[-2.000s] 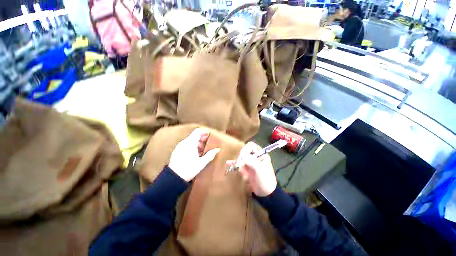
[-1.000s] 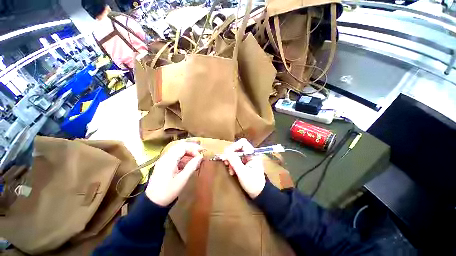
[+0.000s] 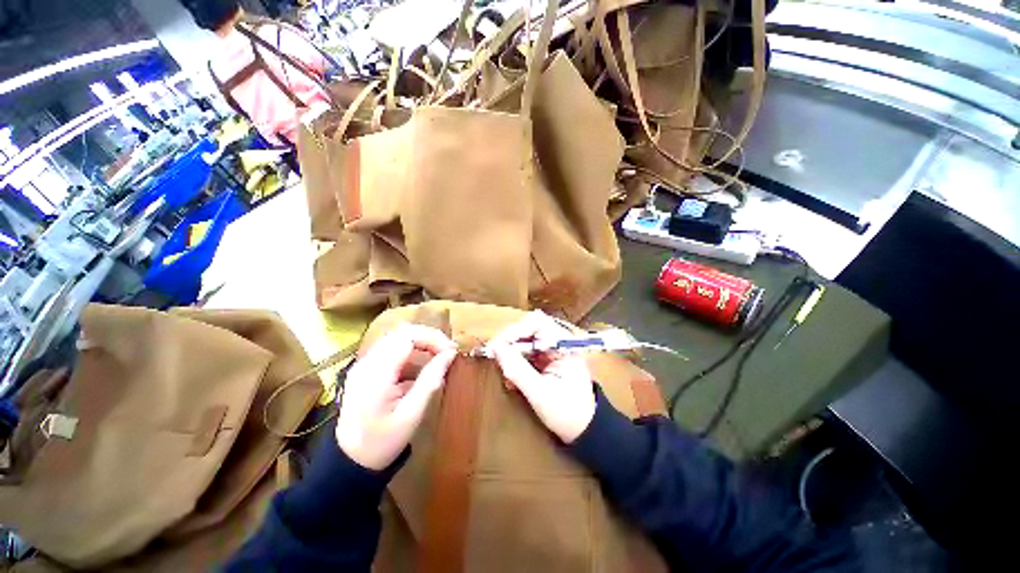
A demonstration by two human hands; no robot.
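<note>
A tan fabric bag (image 3: 531, 509) lies in front of me, with a reddish-brown leather trim strip (image 3: 450, 481) down its middle and a small leather patch (image 3: 648, 395) at right. My left hand (image 3: 392, 392) pinches the bag's upper edge at the top of the strip. My right hand (image 3: 548, 381) holds a slim white pen-shaped tool (image 3: 593, 340), its tip pointing left, close to my left fingertips. A thin pale cord trails from its rear. Whether the tip touches the fabric is hidden by my fingers.
More tan bags stand behind (image 3: 470, 202) and lie at left (image 3: 145, 425). At right on the dark green table top (image 3: 716, 375) are a red can (image 3: 709, 293), a white power strip (image 3: 688, 237) with a black adapter, a black cord and a yellow-handled piece (image 3: 808, 304). A person in pink is at back left.
Since two seconds ago, my hands have come together at the strip's upper end and the tool now points left. Over the last second they have barely moved; the view shifted slightly.
</note>
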